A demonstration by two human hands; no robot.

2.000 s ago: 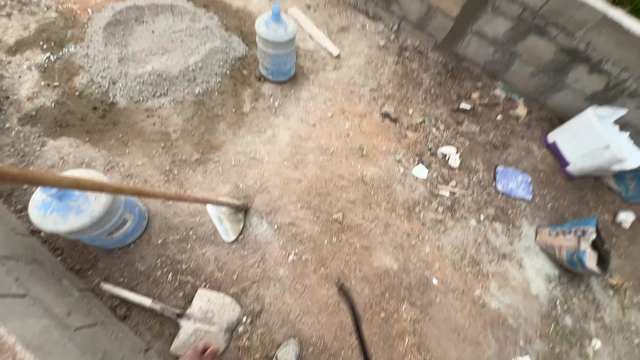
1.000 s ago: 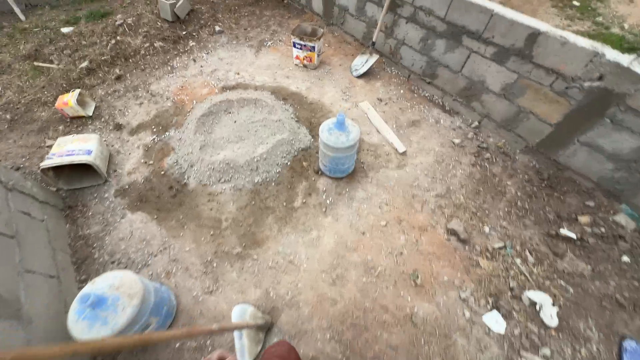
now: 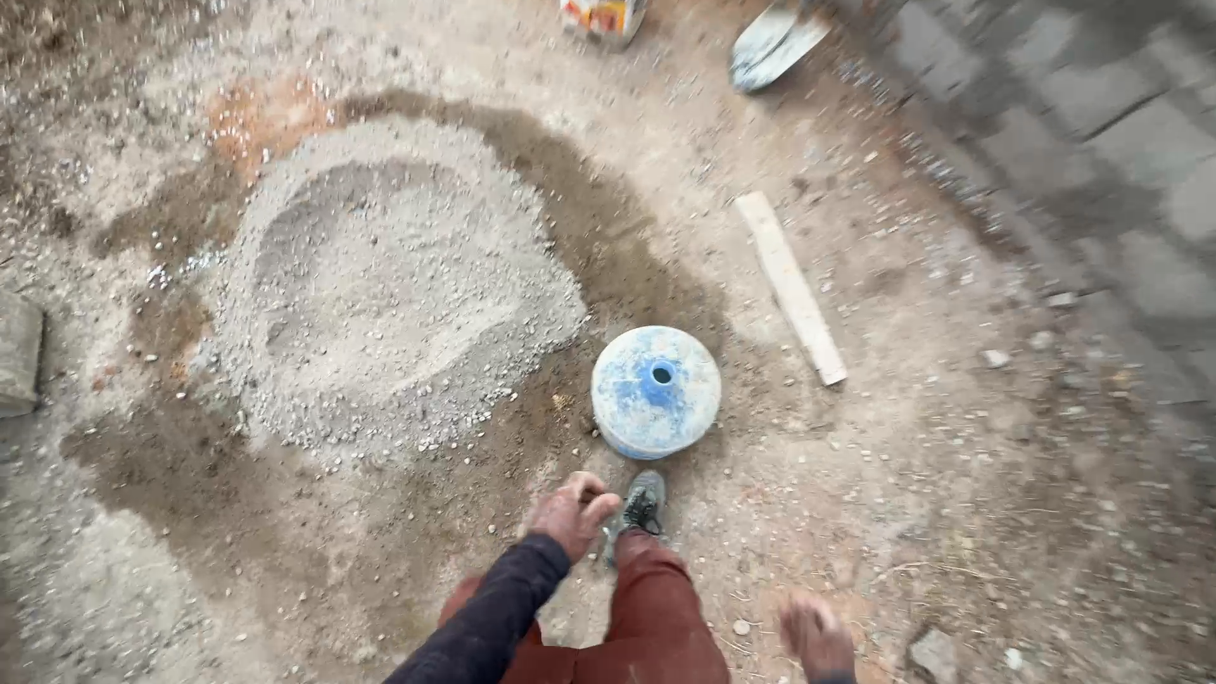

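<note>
Directly ahead of my shoe stands a blue plastic water jug (image 3: 655, 394), upright and dusty, its mouth uncapped. My left hand (image 3: 575, 515) hangs just below and left of the jug, fingers loosely curled and holding nothing. Lower right, my right hand (image 3: 817, 635) is over bare ground, blurred, with nothing seen in it. A wide heap of grey sand or dry mix (image 3: 399, 285) with a hollow in its top lies left of the jug, dark damp soil around it. A pale wooden board (image 3: 791, 288) lies on the dirt right of the jug.
A shovel blade (image 3: 777, 47) rests on the ground at the top, near the concrete block wall (image 3: 1092, 142) along the right. A bucket with a coloured label (image 3: 605, 17) is cut off at the top edge. Another container (image 3: 17, 353) shows at the left edge. A stone (image 3: 935, 654) lies lower right.
The view has swung toward the heap and come closer to the upright jug. Both hands are now in view. The long wooden handle seen earlier at the lower left is out of view.
</note>
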